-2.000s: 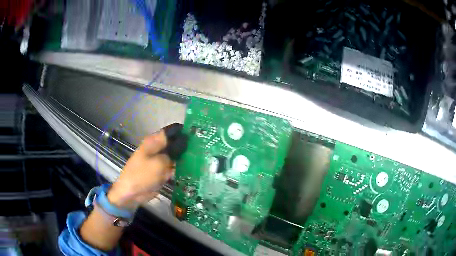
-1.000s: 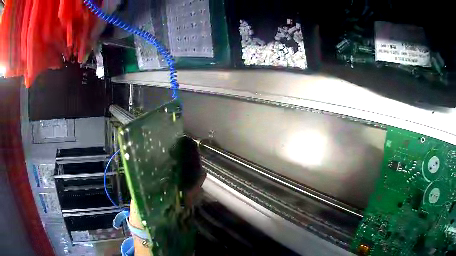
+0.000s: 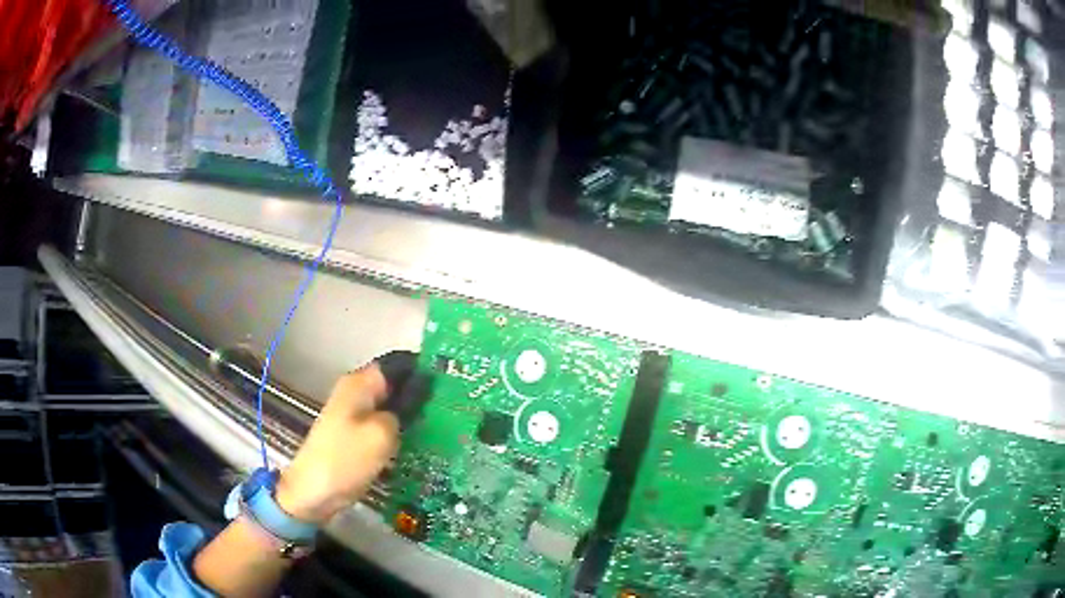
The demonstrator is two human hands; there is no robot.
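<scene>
My left hand (image 3: 348,443), with black finger cots and a light blue wrist band, is at the left edge of a green circuit board (image 3: 514,403). Its thumb and fingers are closed on that edge; the fingertips are partly hidden and dark. The board lies flat on the metal-railed conveyor, its face with two white circles up. A narrow dark gap separates it from a second green board (image 3: 730,467) on its right. A third board (image 3: 975,502) lies further right. My right hand is not in view.
Above the pale rail (image 3: 561,263) are a bin of small white parts (image 3: 426,169), a wide black bin (image 3: 867,275) with a white label, and a clear tray (image 3: 1004,175). Grey trays (image 3: 251,88) are at upper left. A blue coiled cord (image 3: 239,88) hangs across the rail.
The board my left hand held tilted at the left now lies flat beside the other boards. The camera view has shifted right, showing more of the bins and boards.
</scene>
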